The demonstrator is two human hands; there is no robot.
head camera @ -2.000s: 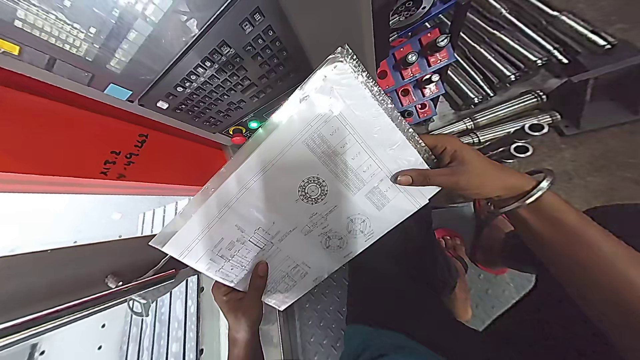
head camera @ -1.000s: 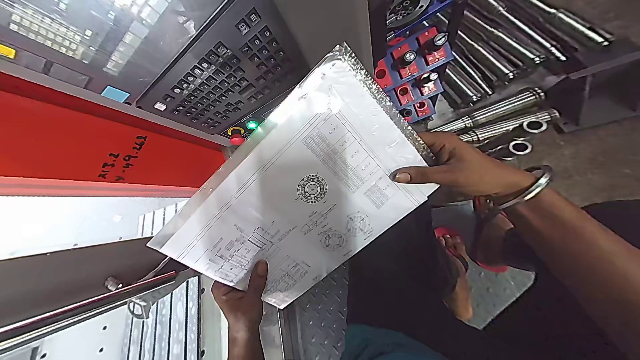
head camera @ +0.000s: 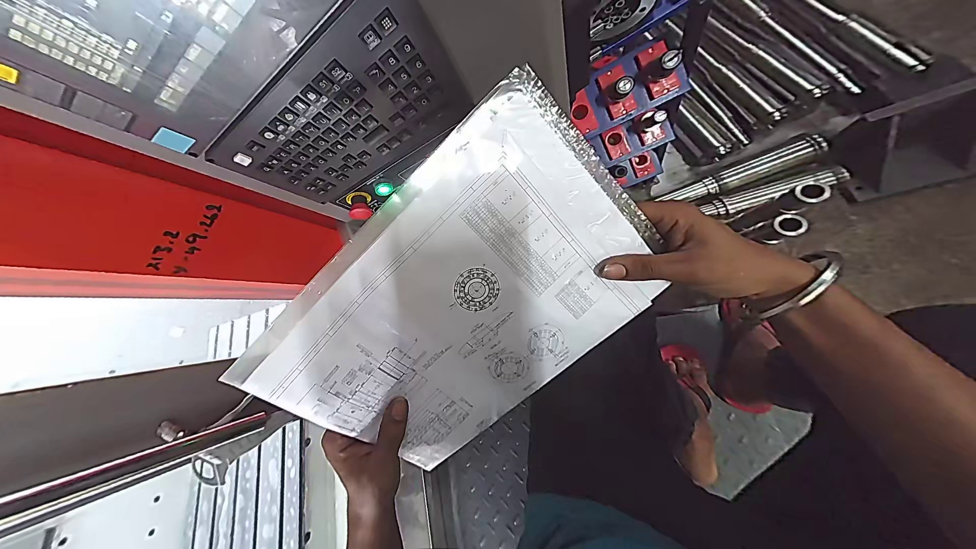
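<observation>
A printed technical drawing in a clear plastic sleeve (head camera: 427, 328) is held tilted across the middle of the head view. It shows round part views, section views and tables. My left hand (head camera: 370, 457) grips its lower left edge, thumb on top and fingers hidden beneath. At the right edge, my right hand (head camera: 698, 255) pinches the sleeve, its thumb on the face and the other fingers mostly behind. A metal bangle (head camera: 801, 293) circles my right wrist. The sleeve's upper corner lies in front of the machine's control panel (head camera: 335, 114).
A red emergency stop button (head camera: 360, 207) and a lit green button (head camera: 384, 189) sit beside the sleeve. A blue rack (head camera: 629, 99) with red holders stands beyond it, near metal shafts (head camera: 755, 171). A red machine panel (head camera: 152, 206) and a metal handle bar (head camera: 137, 461) are at left.
</observation>
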